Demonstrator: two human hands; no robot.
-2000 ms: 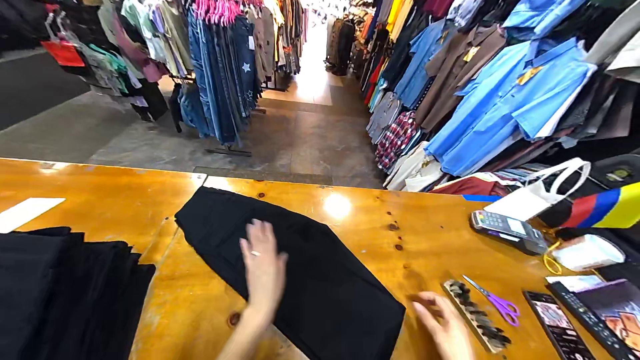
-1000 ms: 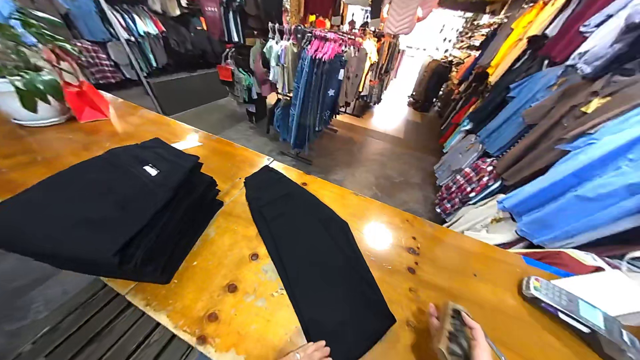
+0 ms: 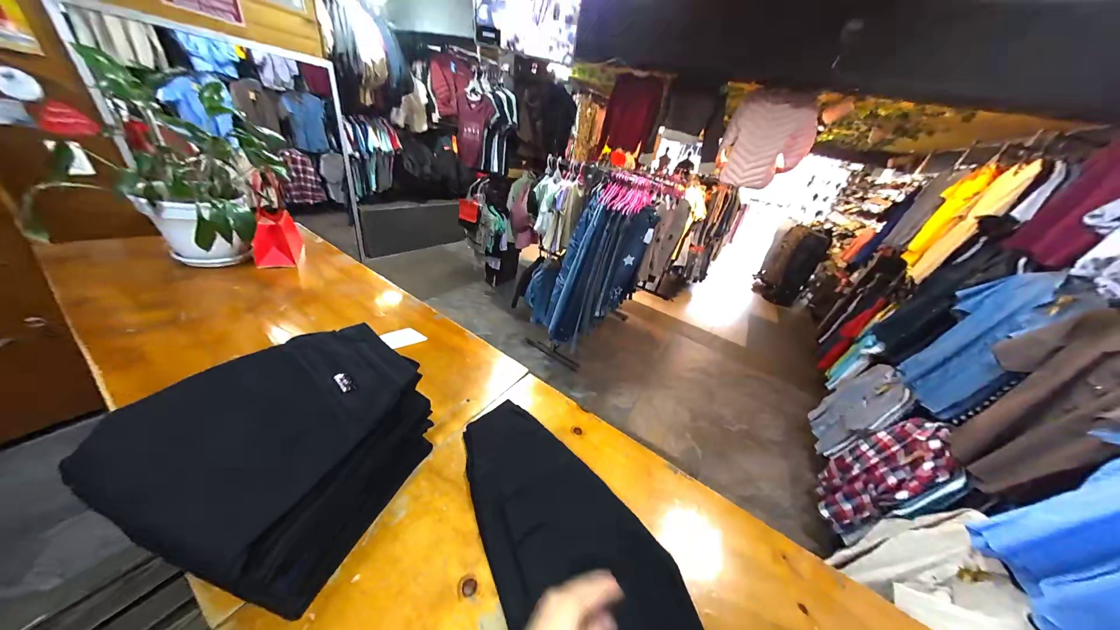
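A folded pair of black trousers (image 3: 560,516) lies lengthwise on the varnished wooden counter (image 3: 437,516). One blurred hand, which looks like my left hand (image 3: 577,602), is over its near end at the bottom edge; its fingers are partly cut off, and I cannot tell whether it grips the cloth. To the left rises a stack of folded black garments (image 3: 254,446), the top one bearing a small white label (image 3: 344,382). My right hand is out of view.
A white card (image 3: 403,338) lies behind the stack. Farther back stand a potted plant (image 3: 199,232) and a small red bag (image 3: 277,238). Beyond the counter are a rack of jeans (image 3: 595,262) and, at right, hanging shirts (image 3: 980,332).
The view has swung left. One second ago my right hand held a wooden-backed brush; both are now out of view. The black trousers remain on the counter.
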